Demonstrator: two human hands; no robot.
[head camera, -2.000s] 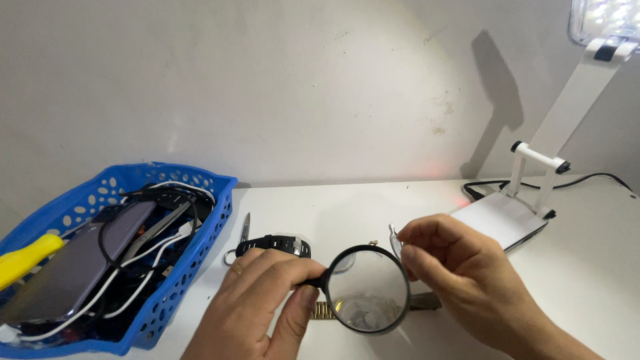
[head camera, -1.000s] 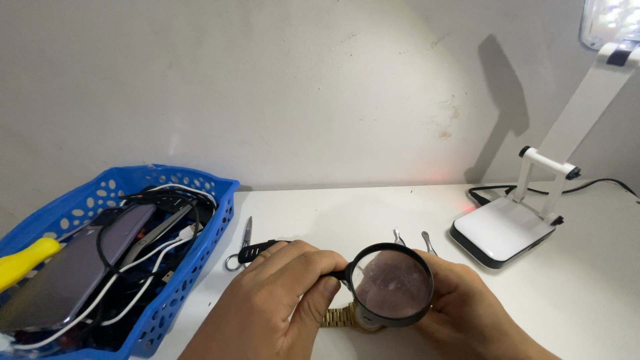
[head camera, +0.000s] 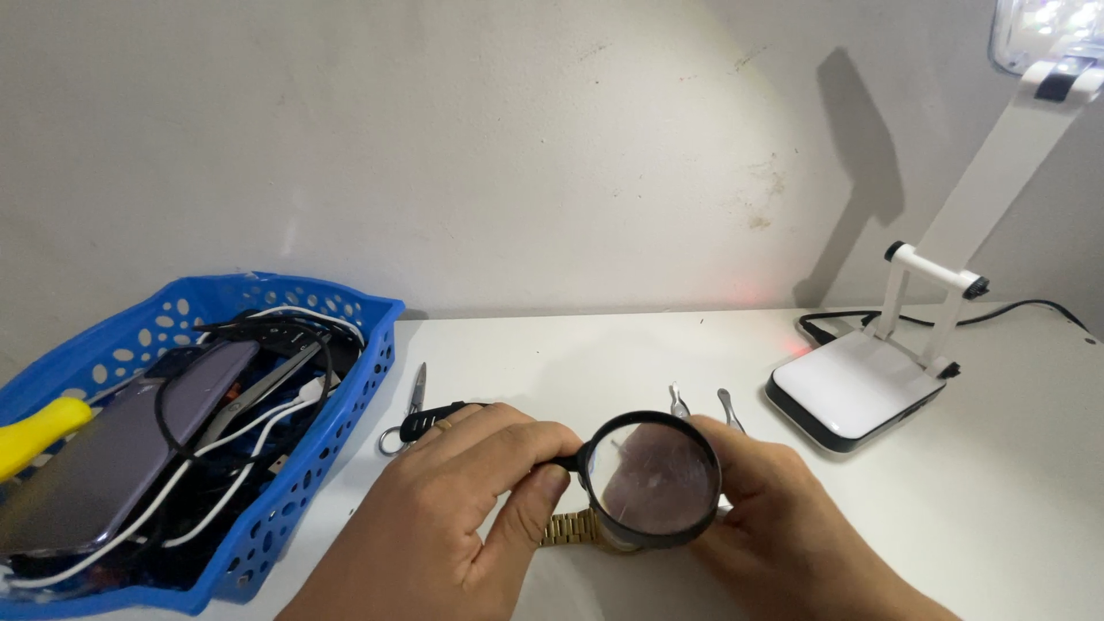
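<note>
My left hand pinches the short handle of a black-rimmed magnifying glass between thumb and fingers. Under the lens lies a wristwatch with a gold-coloured metal bracelet, its case mostly hidden. My right hand is at the watch, to the right of the lens; its fingertips are largely behind the glass, so its grip cannot be made out. Just beyond that hand, the ends of two metal tools show on the table. A black multi-tool lies beyond my left hand, near a small pointed blade and a metal ring.
At the left stands a blue plastic basket holding a smartphone, cables, scissors and a yellow handle. A white desk lamp with a black cable stands at the back right, before the wall.
My right hand has let go of the small metal tool it held two seconds ago and moved down to the watch. The magnifying glass has shifted slightly right.
</note>
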